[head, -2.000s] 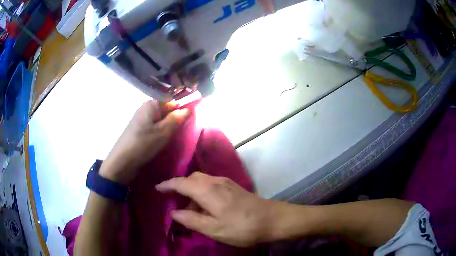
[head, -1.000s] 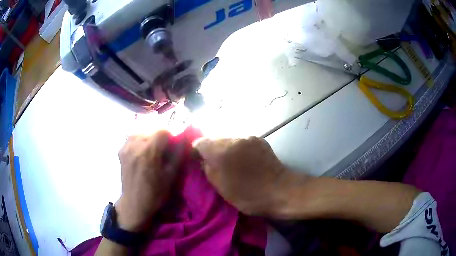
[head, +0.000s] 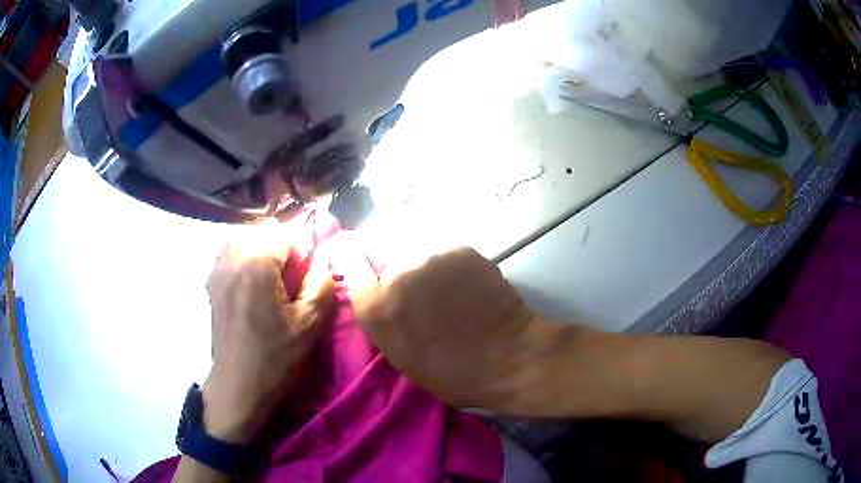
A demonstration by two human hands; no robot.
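The magenta fabric [head: 363, 415] hangs in folds from both hands towards the bottom edge, its upper end just below the needle area. My left hand [head: 260, 316], with a dark watch on the wrist, grips the fabric's upper left edge. My right hand [head: 448, 325] grips it from the right, close beside the left, fingertips turned under. The sewing machine [head: 330, 61], white with a blue stripe, stands directly above the hands. Its presser foot and needle are lost in lamp glare. A small bit of magenta shows in the glare between the hands and the head.
Scissors [head: 739, 184] with a green and a yellow handle lie at the right. Behind them is a crumpled white translucent heap [head: 623, 47]. A dark thread end lies on the white bed. A grey measuring strip follows the curved table edge. More magenta cloth [head: 817, 321] is at the right.
My right hand has come up from the lower folds to the fabric's upper end beside my left. The fabric end has come back from under the machine head. The view has shifted slightly.
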